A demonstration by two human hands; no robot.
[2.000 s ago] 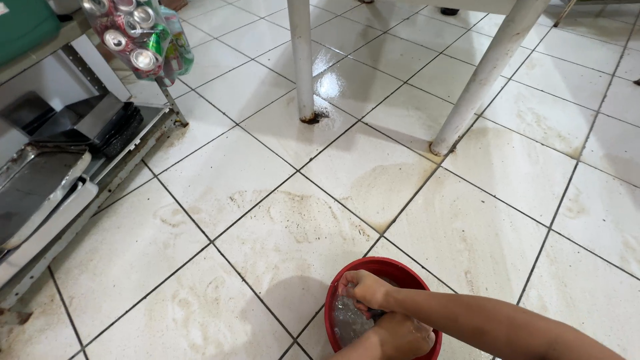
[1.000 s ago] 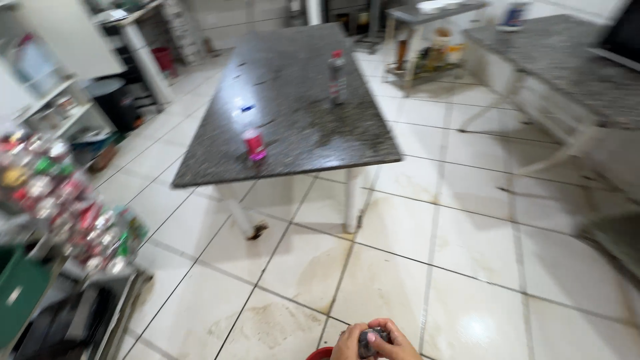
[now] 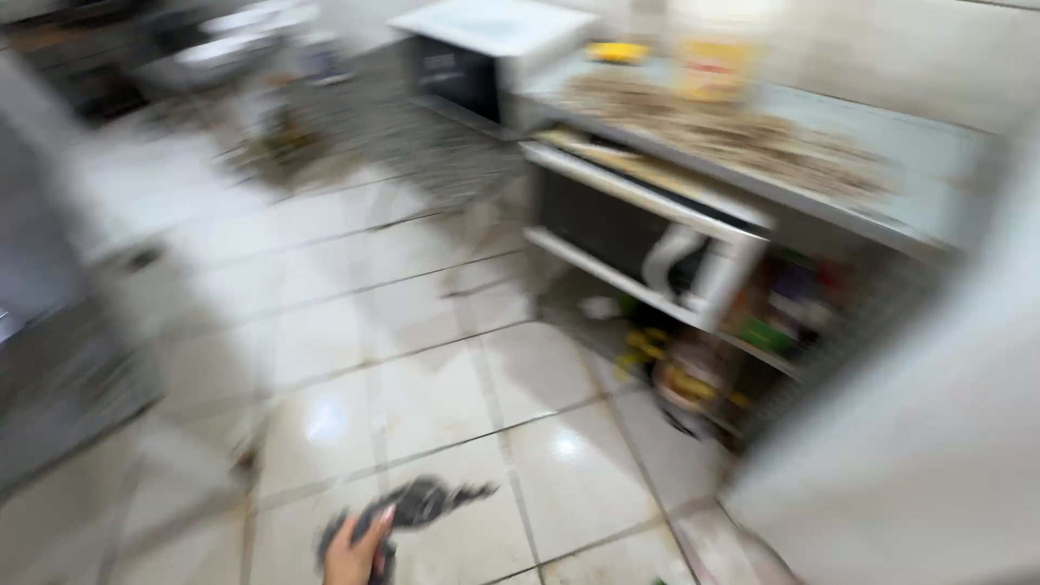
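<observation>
My left hand (image 3: 353, 552), at the bottom edge left of the middle, is closed on a wet-looking dark grey cloth (image 3: 418, 502). The bunched cloth sticks out past the fingers to the right, with a thin twisted end over the white floor tiles. More of it shows below and beside the fingers. Motion blur hides its finer shape. My right hand is not in view.
At right, a shelf unit (image 3: 861, 219) holds a white microwave oven (image 3: 634, 236), with packages and yellow items below. Another white oven (image 3: 504, 28) stands behind. A stone-topped table (image 3: 73, 398) is at left. White tiles (image 3: 431, 398) lie between, stained along some joints.
The view has swung far to the right. Two seconds ago both hands were in a red bucket of water; one second ago both held a dark bundle above it. Now one hand holds the cloth, hanging looser.
</observation>
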